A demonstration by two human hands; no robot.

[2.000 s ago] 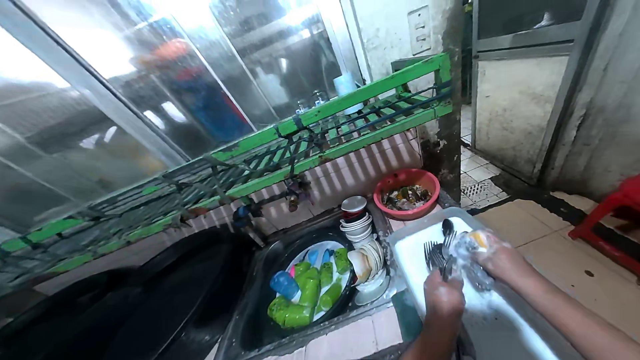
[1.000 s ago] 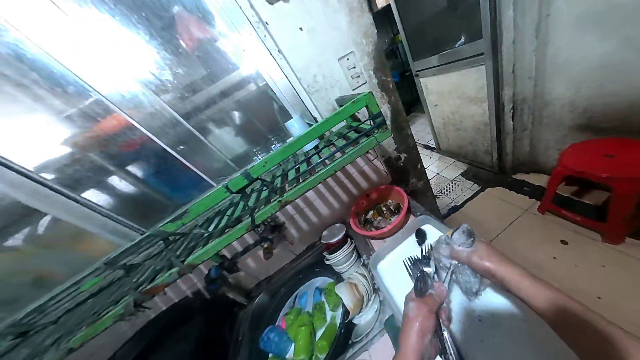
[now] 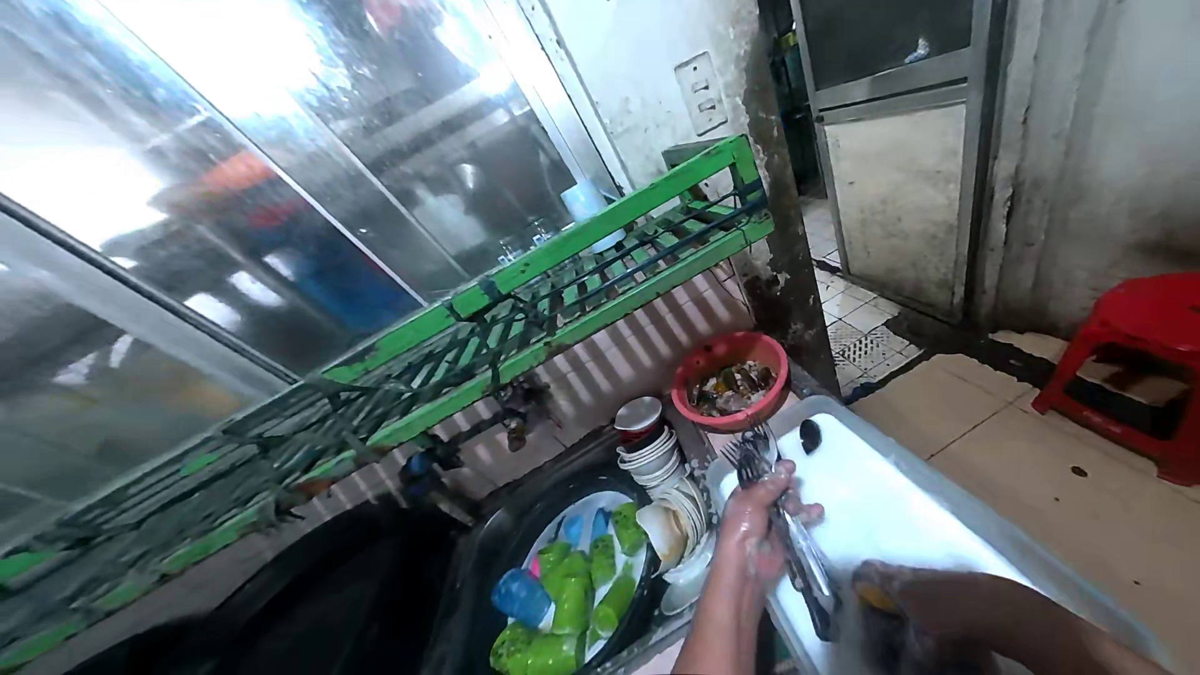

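A bunch of metal forks and other cutlery (image 3: 804,558) is gripped in my left hand (image 3: 764,525), tines pointing up and away, over a white plastic tub (image 3: 900,506). My right hand (image 3: 905,600), blurred, is low over the same tub, against something yellowish that looks like a sponge; its grasp is partly hidden. A dark oval spoon bowl (image 3: 810,436) shows near the tub's far end. Left of the tub stand stacked bowls (image 3: 653,459) and plates (image 3: 689,511). Green cups (image 3: 572,591) and a blue cup (image 3: 521,597) sit in a black basin (image 3: 497,539).
A red basin (image 3: 689,412) of food scraps stands beyond the tub. The green slatted rack (image 3: 600,300) runs along the window above a tap (image 3: 516,427). A large black basin (image 3: 309,572) is at lower left, a red plastic stool (image 3: 1125,347) on the floor at right.
My right hand has moved from beside the cutlery down toward the near part of the tub. My left hand still holds the cutlery. The view has shifted.
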